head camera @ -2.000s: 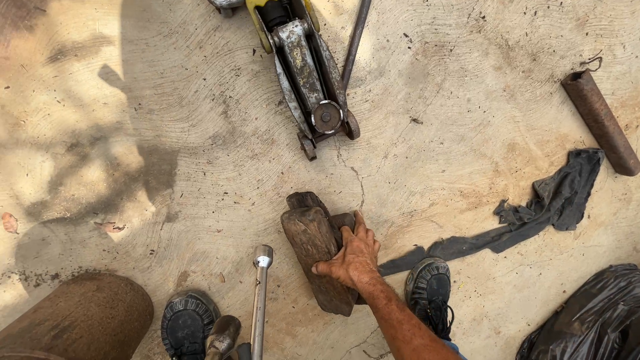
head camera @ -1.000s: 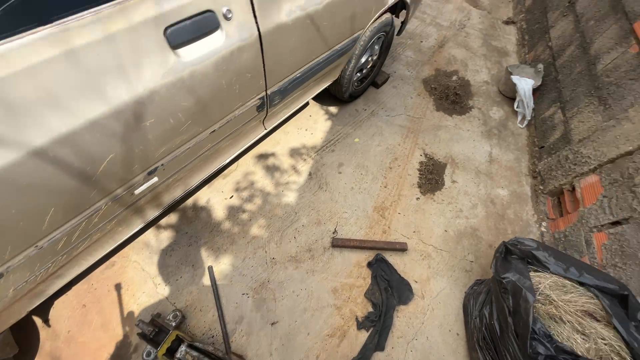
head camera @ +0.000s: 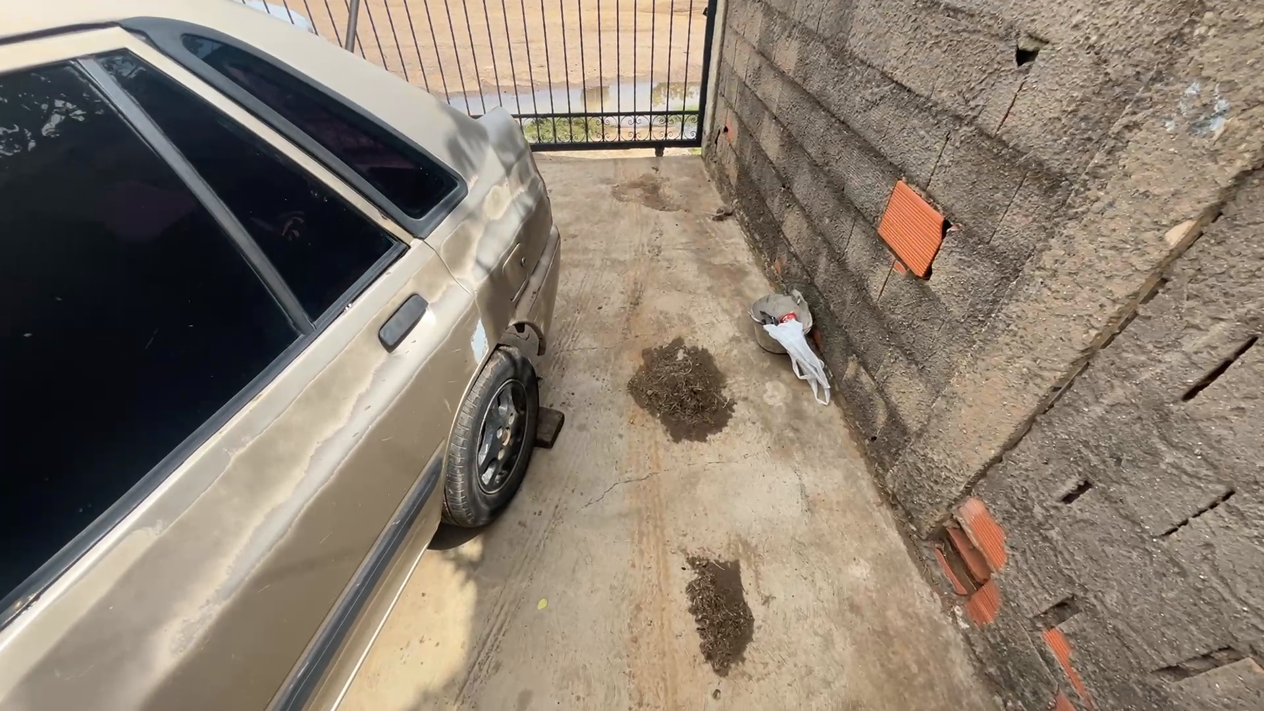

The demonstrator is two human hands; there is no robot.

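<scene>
Neither my left hand nor my right hand shows in the head view. A beige car (head camera: pixel 326 474) with worn, patchy paint fills the left side, its windows dark. Its rear wheel (head camera: pixel 499 439) stands on the concrete, and a dark block (head camera: pixel 549 428) lies on the ground against the tyre. Two heaps of dirt and dry roots lie on the driveway, a larger one (head camera: pixel 681 388) and a smaller one (head camera: pixel 721 612) nearer to me. By the wall, a grey bucket (head camera: pixel 768 309) holds a white plastic bag (head camera: pixel 802 357) that hangs over its side.
A rough block wall (head camera: pixel 987 296) with broken orange bricks (head camera: pixel 973 558) runs along the right. A barred metal gate (head camera: pixel 612 74) crosses the far end. The concrete driveway (head camera: pixel 642 513) lies between car and wall, with a crack across it.
The view has swung up from the floor to the car and the gate. The hand on the wooden block two seconds ago, the floor jack and the pipe are out of view.
</scene>
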